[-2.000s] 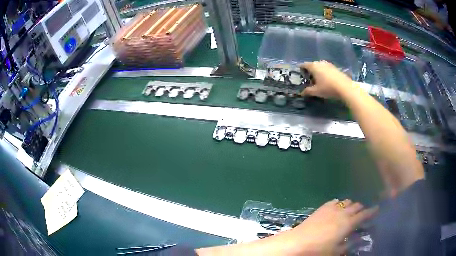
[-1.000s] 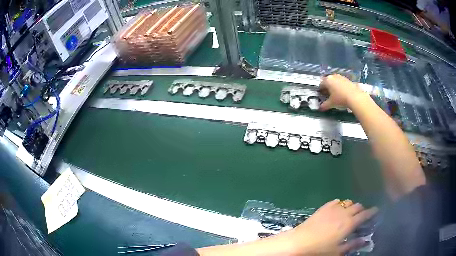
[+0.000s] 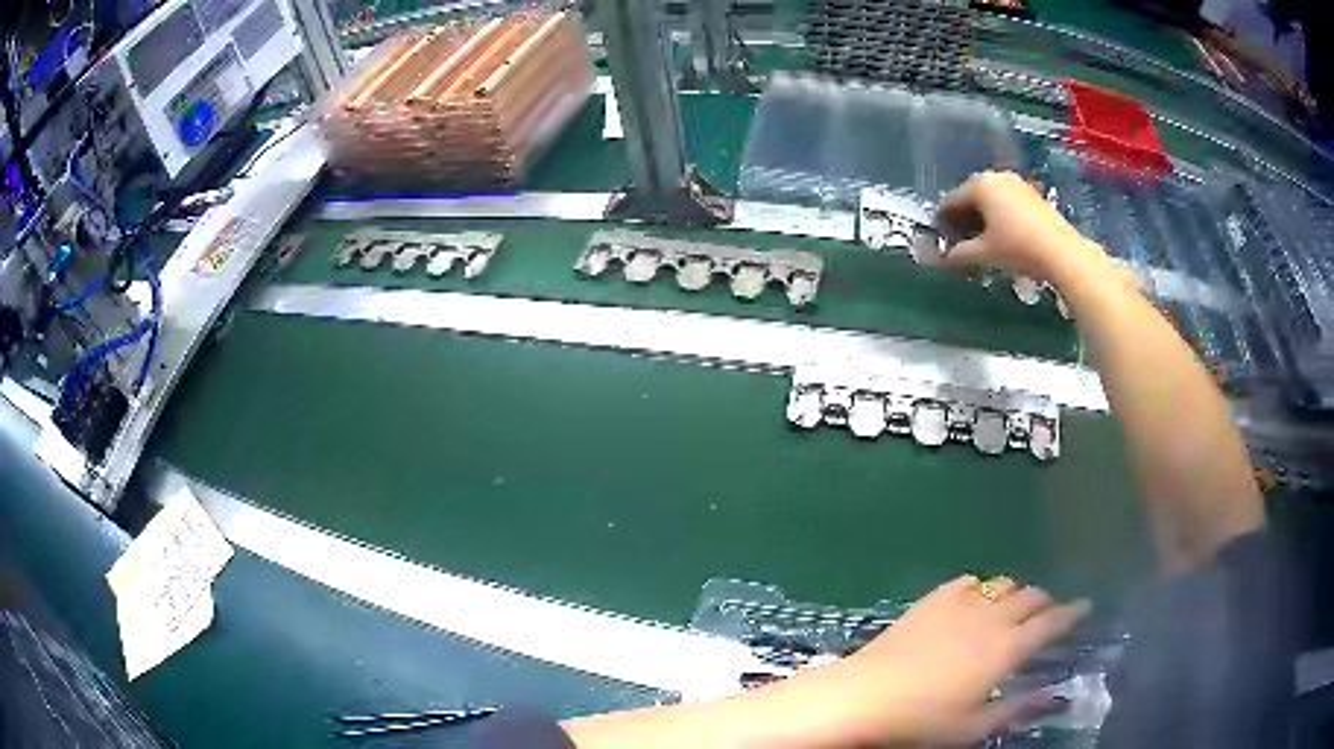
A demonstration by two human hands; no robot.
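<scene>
My right hand (image 3: 1010, 234) grips a silver metal strip holder (image 3: 895, 227) at the far side of the green belt. The strip looks tilted, and my fingers hide its middle. Another strip holder with a row of round pockets (image 3: 928, 416) lies flat, nearer me, by the pale strip. Two more strips lie on the far lane, one at centre (image 3: 699, 268) and one further left (image 3: 419, 252). My left hand (image 3: 958, 659) is over a clear plastic tray (image 3: 724, 603) at the near edge, fingers apart. It covers much of the tray, and its fingertips are blurred.
A copper-orange stack (image 3: 454, 110) and a grey metal post (image 3: 644, 117) stand at the far side. Cloudy clear trays (image 3: 863, 139), a red bin (image 3: 1116, 129) and spread clear trays (image 3: 1200, 264) are far right. A paper slip (image 3: 168, 585) and thin dark tools (image 3: 410, 721) lie near left.
The strips on the belt have shifted right, and another has appeared at far left. The strip in my right hand was flatter a second ago and is now tilted. My left hand has barely moved.
</scene>
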